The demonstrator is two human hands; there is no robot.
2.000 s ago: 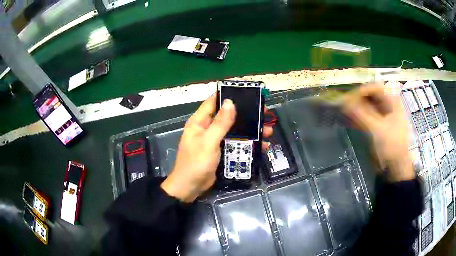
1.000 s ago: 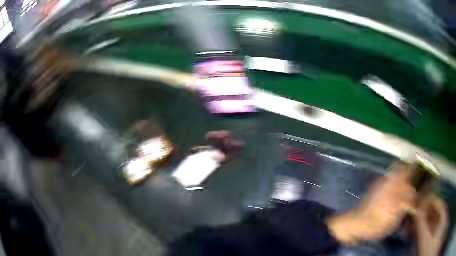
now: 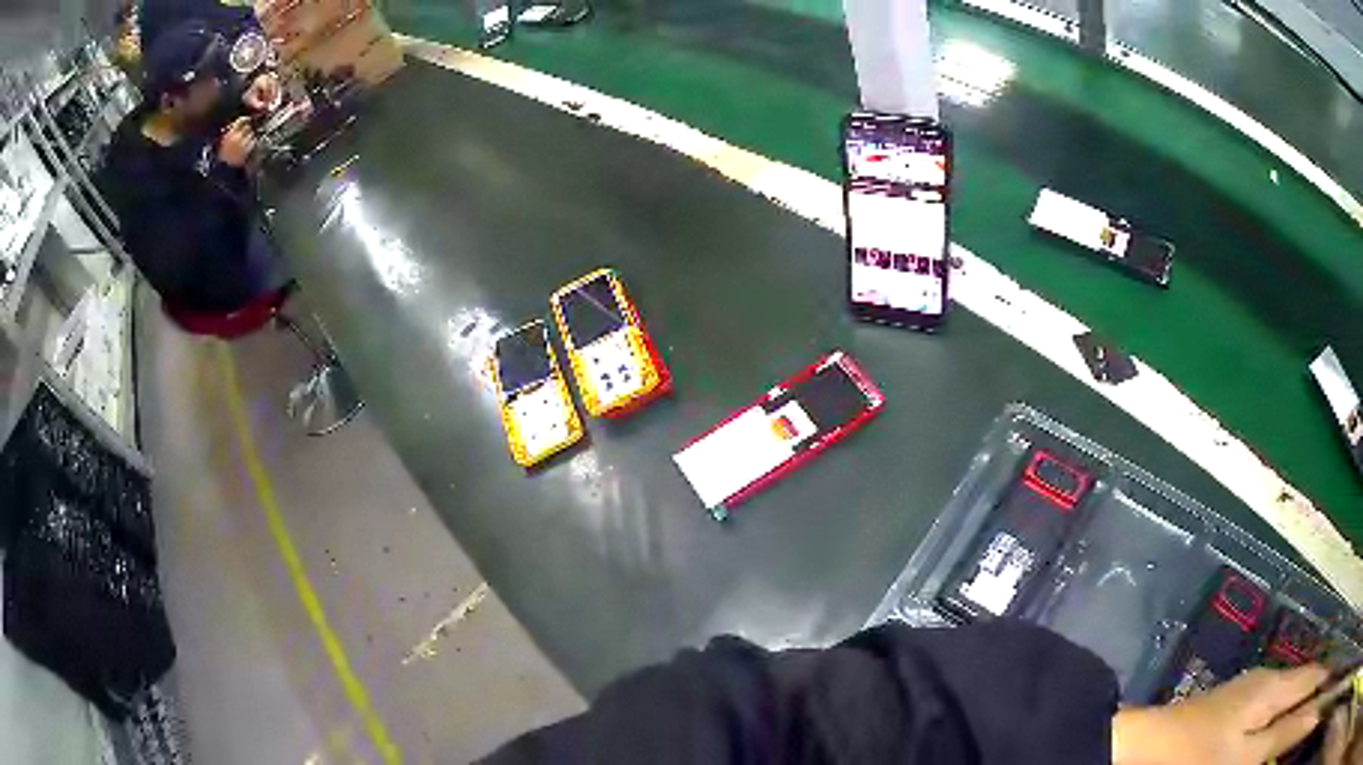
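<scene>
My left hand [image 3: 1248, 720] is at the lower right corner, its fingers closed on a phone part [image 3: 1354, 691], dark with a yellow edge, mostly cut off by the picture's rim. My right hand is out of the picture. The clear blister tray [image 3: 957, 501] lies under and beside my left forearm. It holds a black back housing with a red-ringed top [image 3: 1005, 538] in its left pocket, and more red-ringed back housings [image 3: 1218, 628] close to my hand.
Two yellow-edged keypad phones [image 3: 535, 396] and a red-edged phone part [image 3: 785, 434] lie on the dark green bench. A lit smartphone [image 3: 897, 224] leans on a post. Phone boards [image 3: 1103, 236] lie on the green belt. A seated person [image 3: 187, 209] is at far left, near a brown box.
The view has swung left, so the tray and my left hand now sit at the lower right. My right hand has gone out of view. The seated person has come into view.
</scene>
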